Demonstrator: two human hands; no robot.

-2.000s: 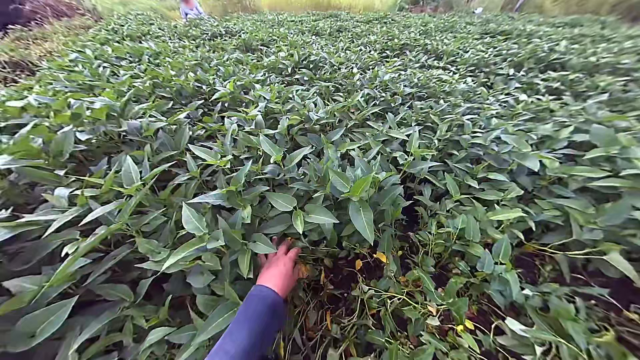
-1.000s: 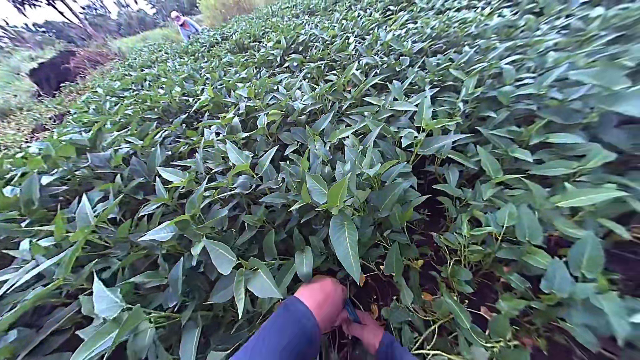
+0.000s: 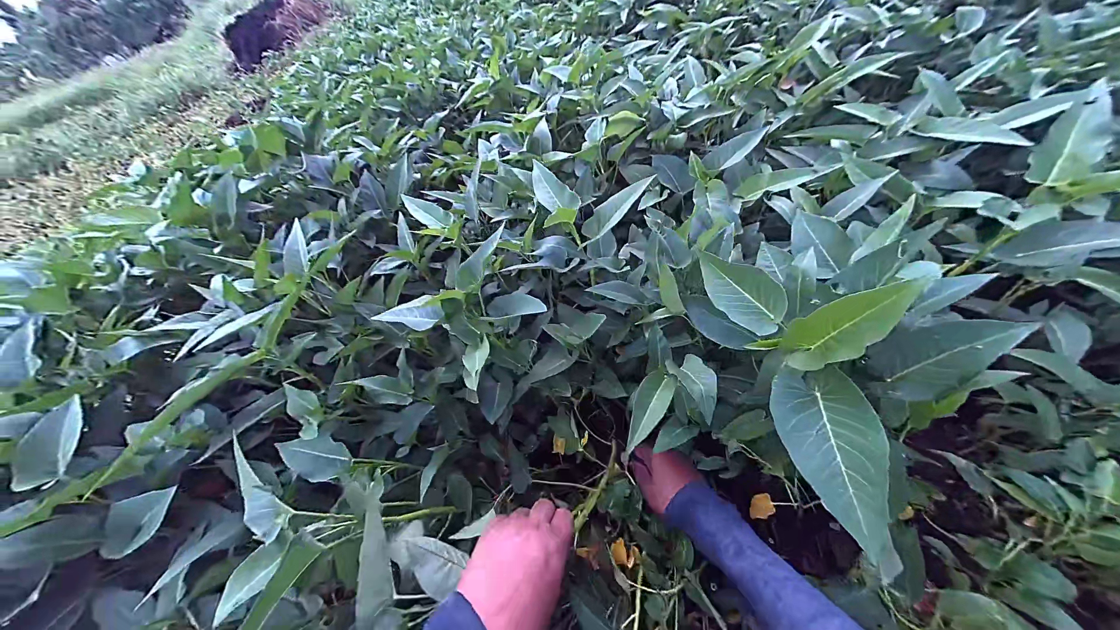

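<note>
Dense green plants with arrow-shaped leaves (image 3: 831, 437) surround both hands. My left hand (image 3: 516, 564), back up and fingers curled, is low at the centre, closed around leafy stems (image 3: 385, 516) whose leaves spread to its left. A thick pale-green stem (image 3: 599, 494) rises just beside its fingertips. My right hand (image 3: 662, 479) reaches in under the leaves, slightly farther forward and to the right. Its fingers are mostly hidden by foliage, and a thin dark thing shows at them, too unclear to name. Both wrists wear blue sleeves.
Long stems cross the left side. Yellow leaves (image 3: 762, 506) lie low near my right forearm, over dark ground (image 3: 809, 534). At the upper left, a grassy strip (image 3: 114, 114) borders the plants, with a dark hollow or mound (image 3: 254, 35) beside it.
My right hand, out of view two seconds ago, came in beside my left hand one second ago; now the hands are apart. The distant person has left the view, which has shifted closer to the plants.
</note>
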